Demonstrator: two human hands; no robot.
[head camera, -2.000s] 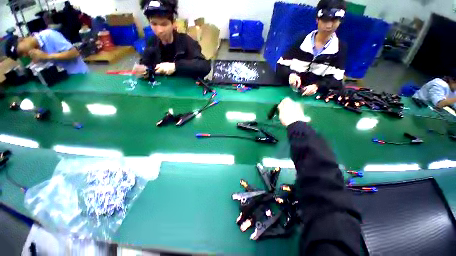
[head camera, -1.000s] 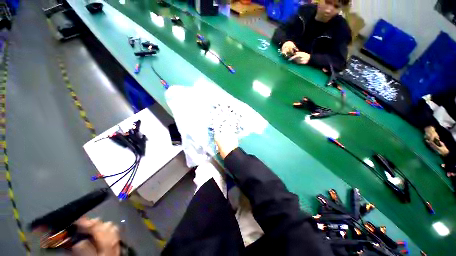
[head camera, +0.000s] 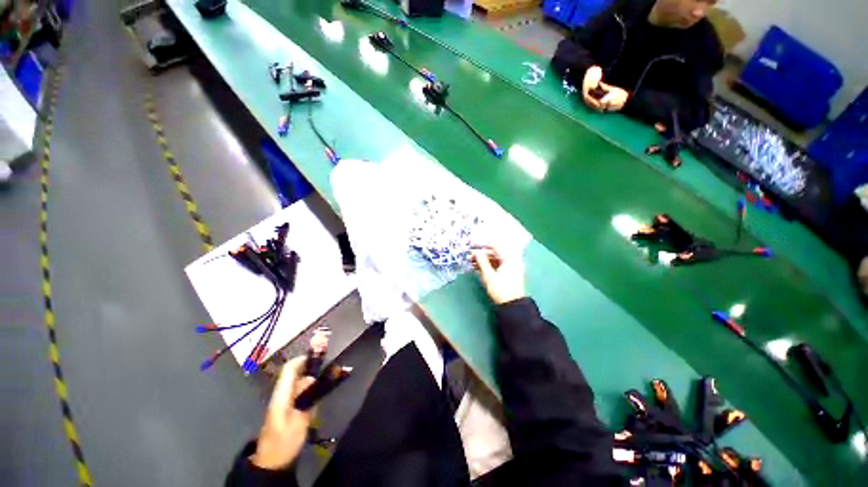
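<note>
My left hand (head camera: 284, 414) is low over my lap, closed around a black clamp (head camera: 324, 385) with copper-orange tips that points up. My right hand (head camera: 503, 278) is at the near right edge of a loose heap of small silver pieces (head camera: 443, 231), fingertips curled down among them. Whether a piece is between the fingertips is too small to tell. The heap lies on a crumpled whitish plastic bag (head camera: 376, 271) spread over the green bench edge.
A white box top (head camera: 214, 300) at left holds several clamp leads (head camera: 271, 262). A clamp pile (head camera: 680, 433) lies on the bench (head camera: 571, 314) at lower right. Spaced leads lie on the glossy conveyor (head camera: 590, 190). A person in dark clothes (head camera: 633, 57) works opposite. Yellow-black tape marks the floor.
Since the first frame the view has swung left and down. Since one second ago, my left hand has moved right and nearer with the clamp, and my right hand has shifted to the heap's right side.
</note>
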